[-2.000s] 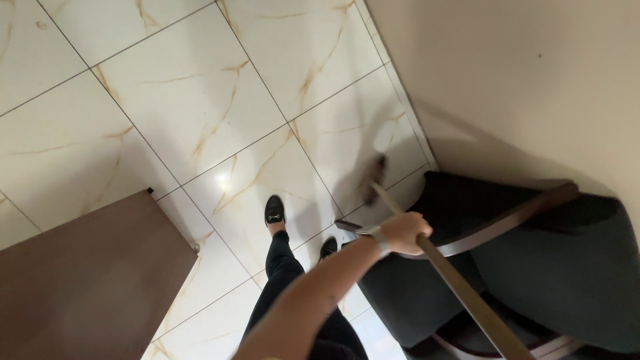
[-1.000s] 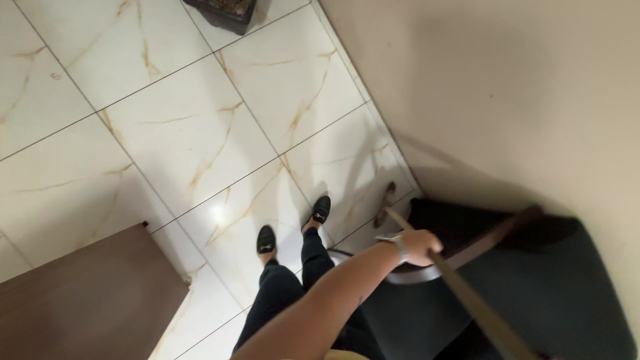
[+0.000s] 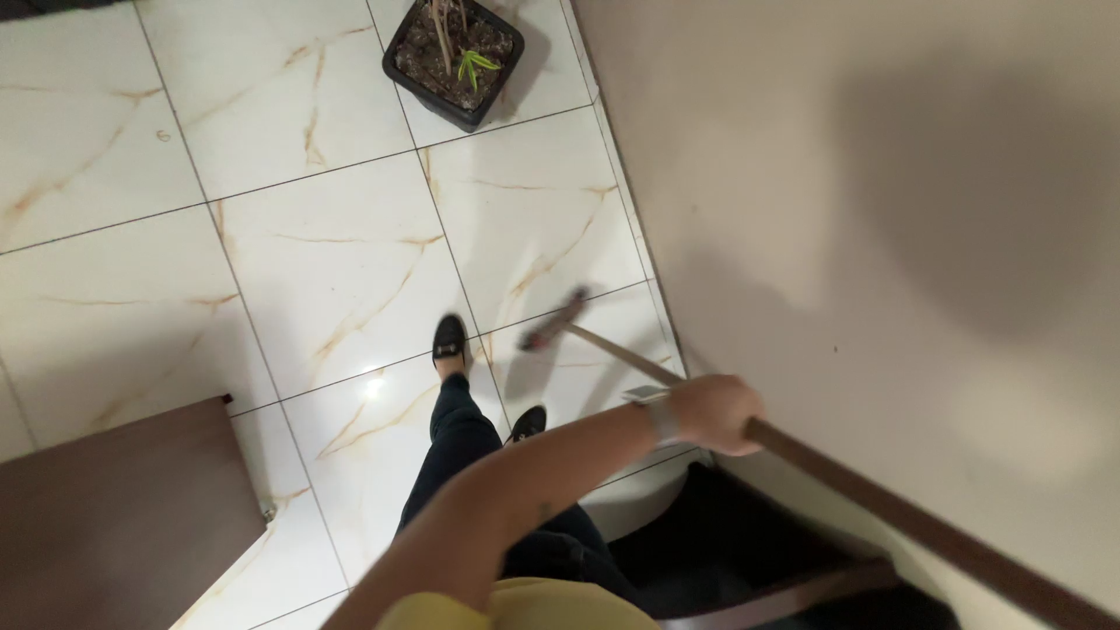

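Observation:
My left hand (image 3: 719, 416), with a watch on its wrist, reaches across to the right and is closed around the long wooden handle of a broom (image 3: 875, 486). The handle slants from the lower right edge down to a narrow, blurred head with some red on it (image 3: 556, 321), on the tiled floor just ahead of my feet. My right hand is out of view, as is the upper end of the handle.
A beige wall (image 3: 787, 219) runs along the right. A black square pot (image 3: 468, 118) with a plant stands ahead. At lower left is a brown panel-like furniture top (image 3: 122, 525); a dark chair (image 3: 744, 542) is at lower right.
The view has shifted forward, showing the whole pot rim and less of the chair. My left foot is now ahead of my right. The broom head has moved away from the wall.

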